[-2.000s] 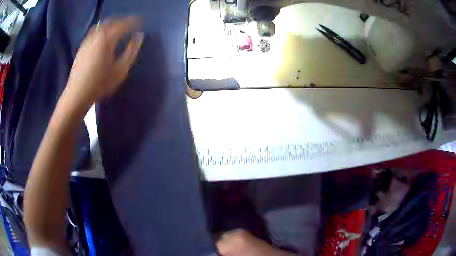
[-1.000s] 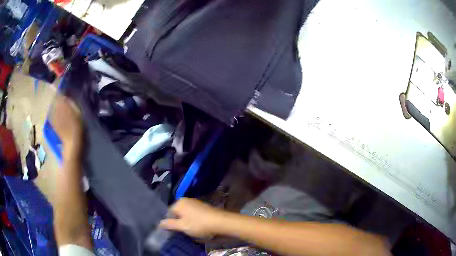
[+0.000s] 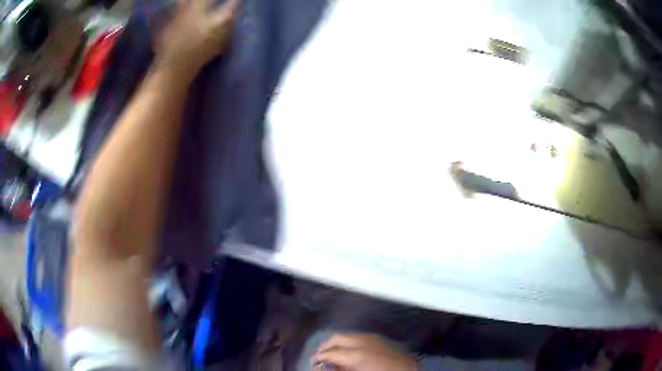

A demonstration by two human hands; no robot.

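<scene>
Dark navy-grey garment panels (image 3: 236, 138) hang over the table's left side. My left hand (image 3: 194, 32) is on them near the top edge of the view, blurred, with its fingers partly hidden, so its grip is unclear. My right hand (image 3: 348, 353) is low in front of the table edge, over the lap, with fingers curled; I cannot tell whether it holds anything. The cream machine bed (image 3: 591, 177) is at the right, blurred, with the black snips (image 3: 623, 170) on it.
The white table (image 3: 363, 167) has a curved front edge. A blue basket (image 3: 43, 253) is at the left, with another blue edge (image 3: 205, 326) below the table. Red items (image 3: 94, 61) are at the upper left. Dark red shows at the lower right.
The view has swung back right to the table. My left hand has moved from the long strip over the basket to the panels on the table. My right hand no longer touches that strip.
</scene>
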